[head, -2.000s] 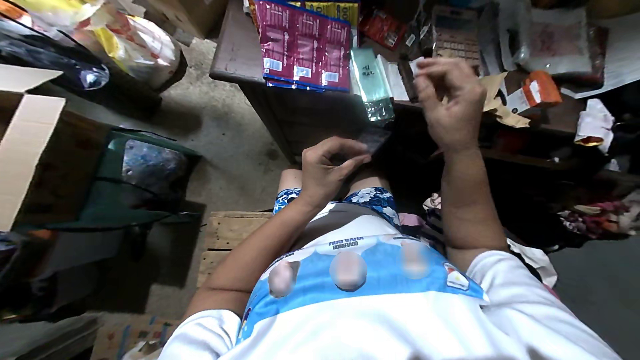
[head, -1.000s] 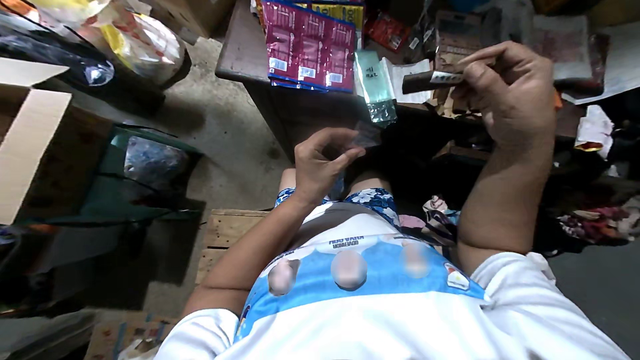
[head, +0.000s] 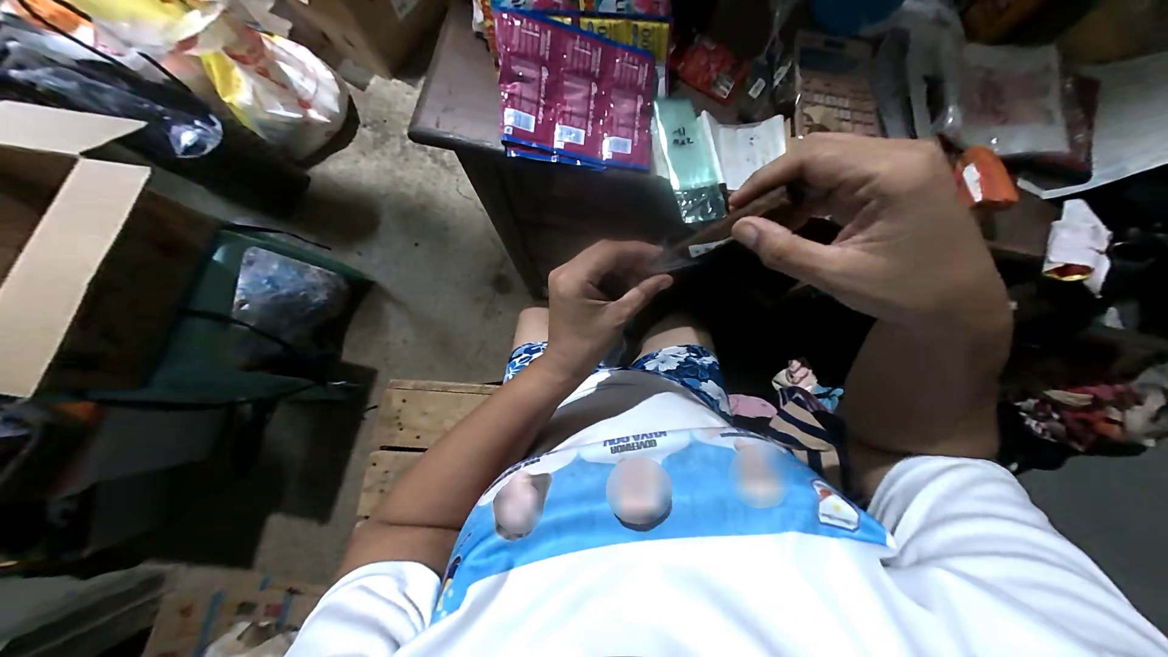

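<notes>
My left hand (head: 607, 297) pinches a small clear plastic bag (head: 671, 263) between thumb and fingers, above my lap. Between the fingers and thumb of my right hand (head: 867, 228) is a flat dark brown piece (head: 730, 226) with a small white label on it. Its lower left end is at the mouth of the clear bag; whether it is inside cannot be told. Just behind lies a pale green plastic-wrapped pack (head: 684, 155) with handwriting, and left of that a sheet of magenta sachets (head: 575, 87), both at the table's edge.
The dark table (head: 447, 109) also bears a calculator (head: 835, 87), white paper (head: 748, 146) and an orange packet (head: 985, 178). At left, an open cardboard box (head: 100, 246) stands by a green plastic chair (head: 201, 338) with a plastic bag on it. A wooden slatted seat (head: 429, 415) is under me.
My right hand first picked the dark piece up from near the table edge, then brought it down and left to the clear bag. My left hand has stayed above my lap.
</notes>
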